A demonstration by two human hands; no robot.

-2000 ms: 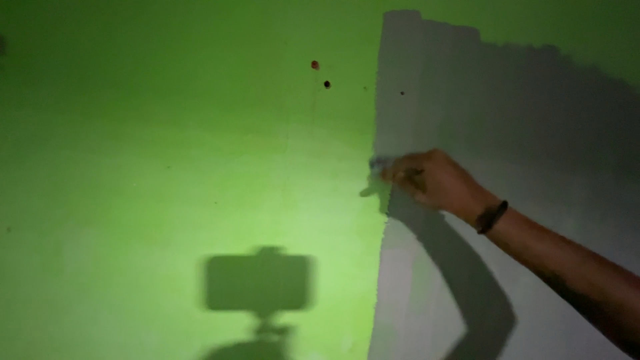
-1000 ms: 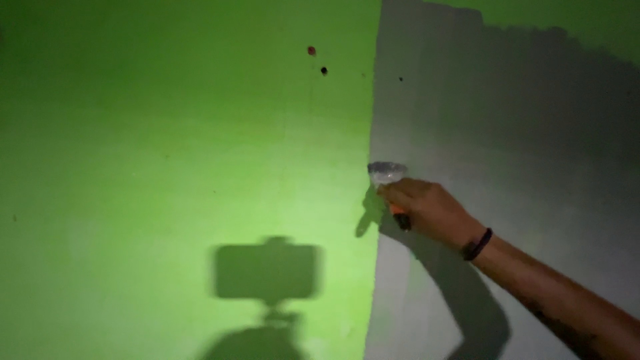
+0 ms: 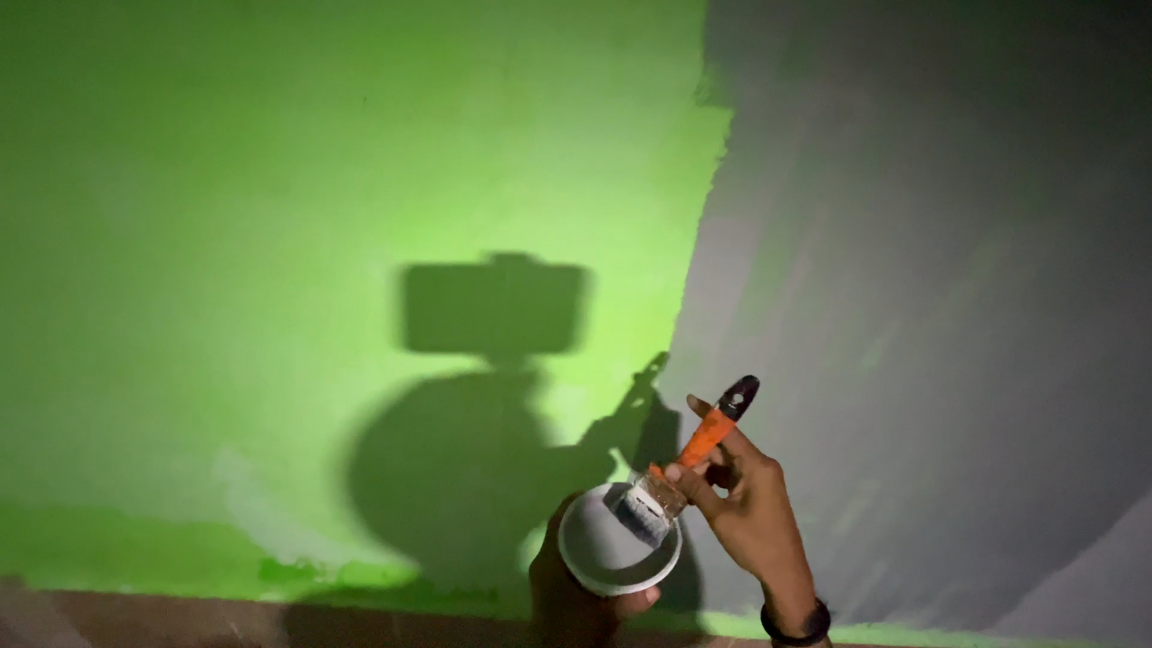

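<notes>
My right hand [image 3: 742,504], with a dark band at its wrist, holds a paintbrush [image 3: 706,436] by its orange handle with a black end. The brush points down, its pale, paint-coated bristles over the right part of a round white container [image 3: 576,549]. Around that container from the left and below is my left hand [image 3: 567,585], partly hidden by it. Greyish-white paint [image 3: 607,531] lies inside the container. Behind both hands stands a wall, bright green [image 3: 225,270] on the left and coated in grey paint [image 3: 855,360] on the right.
Along the bottom of the wall runs a brownish surface [image 3: 180,621]. Shadows of a head, a mounted device and the hands fall on the green part. A thin green strip [image 3: 747,623] shows under the grey paint.
My right hand has moved from the green-grey border on the wall down to the container. My left hand and the container have come into view. The view has shifted downward.
</notes>
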